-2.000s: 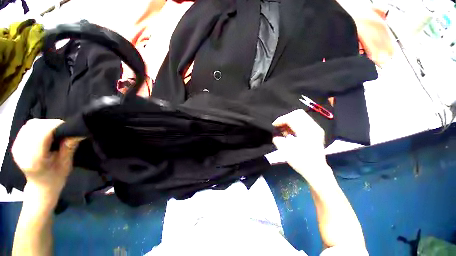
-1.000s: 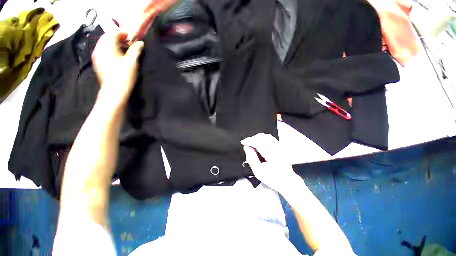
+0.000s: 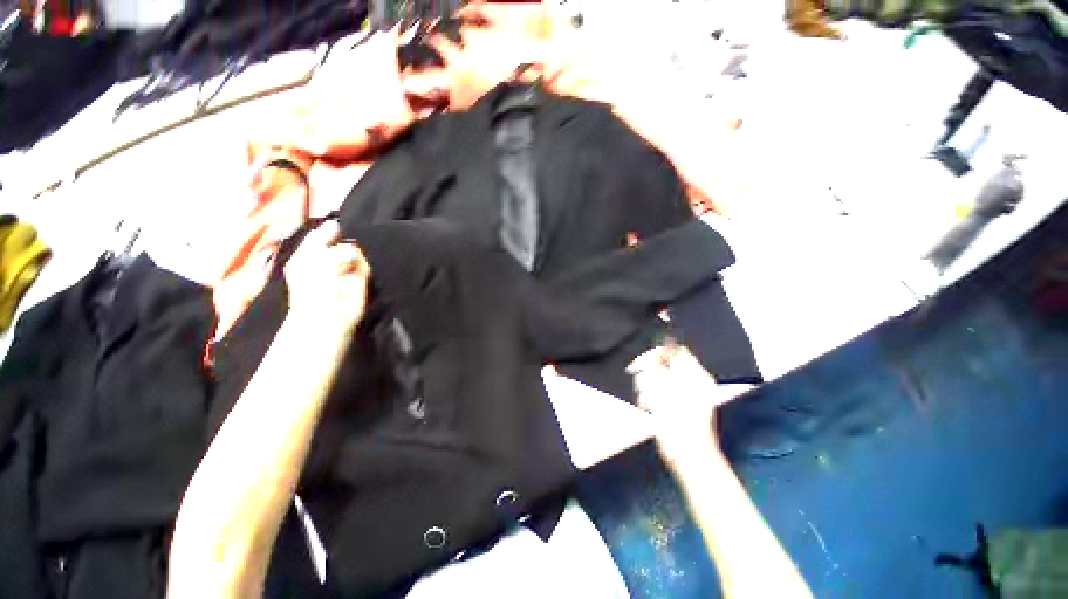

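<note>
A black jacket (image 3: 451, 351) lies in front of me, its front hem with silver-rimmed buttons (image 3: 436, 537) nearest my body. My left hand (image 3: 328, 275) is closed on its cloth at the upper left. My right hand (image 3: 676, 384) is right of it, by the lower edge of a second black jacket (image 3: 586, 152) lying behind. Its fingers are bent together, and blur hides what is between them. The red thread snips are not visible. The second jacket's sleeve (image 3: 644, 275) lies across its front, and grey lining shows at its opening.
Another black jacket (image 3: 117, 398) with a hanger lies at the left, by an olive garment (image 3: 18, 263). Orange cloth (image 3: 264, 234) lies behind the black jackets. A grey tool (image 3: 981, 213) lies near the white table's right edge. The blue floor (image 3: 843, 480) shows below right.
The view has swung right and up. The nearer jacket now lies spread out in front. My right hand has left its hem and moved to where the red snips lay; they no longer show there.
</note>
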